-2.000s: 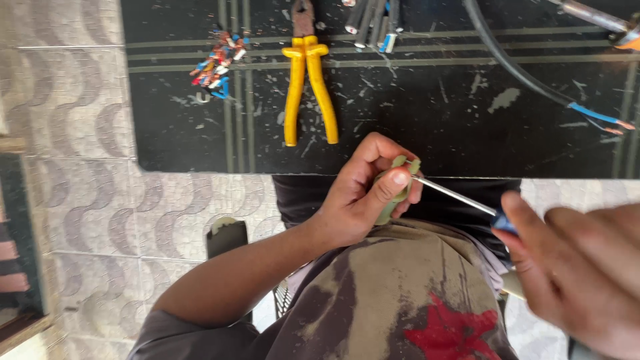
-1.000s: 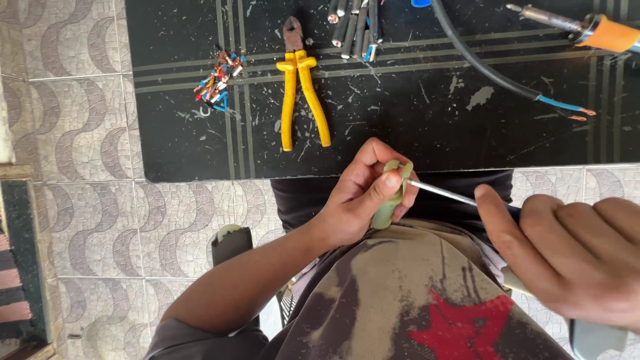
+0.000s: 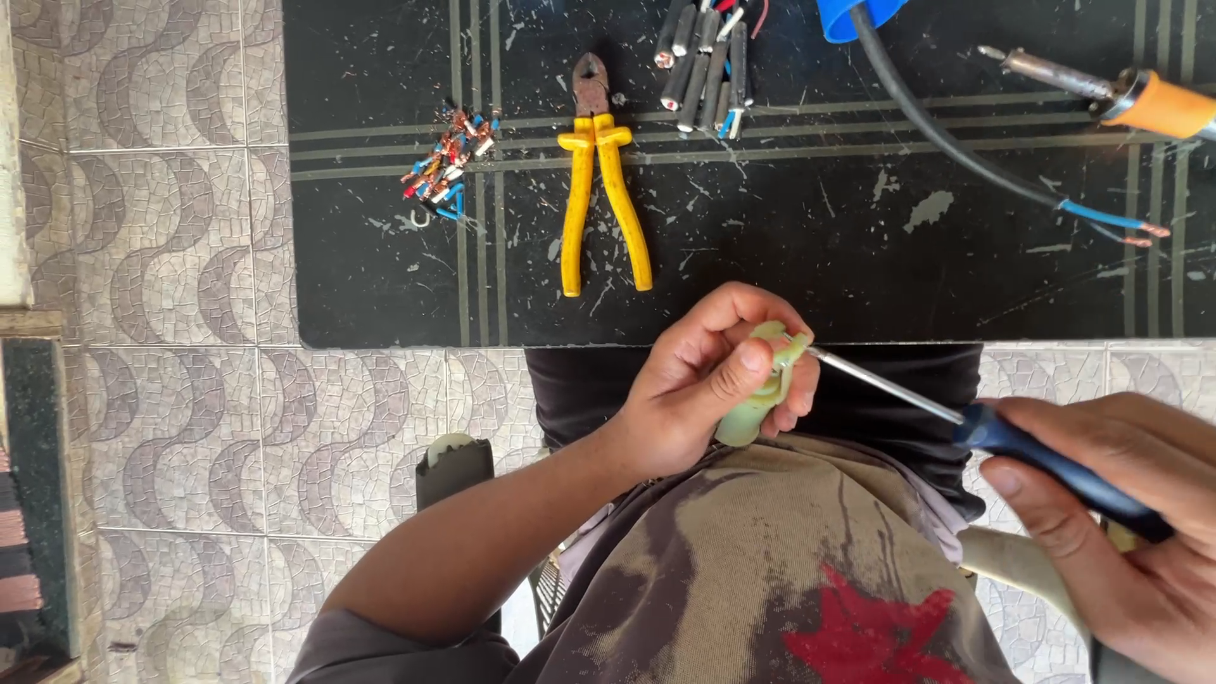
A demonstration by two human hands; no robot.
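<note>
My left hand (image 3: 708,385) grips a small pale green plastic part (image 3: 746,420), held over my lap near the table's front edge. Thumb and fingers wrap around it and hide some of its shape. In my right hand (image 3: 1121,513) is a screwdriver (image 3: 888,385) with a dark blue handle and a metal shaft. Its shaft points left and its tip meets the upper right side of the green part; the tip itself is hidden there.
On the black table (image 3: 807,256) lie diagonal cutting pliers (image 3: 597,161) with yellow handles, a pile of wire scraps (image 3: 451,163), cut black cables (image 3: 708,71), a blue plastic piece (image 3: 850,17), a black cable (image 3: 940,133) with bared ends, and a soldering iron (image 3: 1154,103).
My right hand has shifted its hold on the screwdriver, with more of the blue handle now showing than one second ago. My left hand still holds the green part.
</note>
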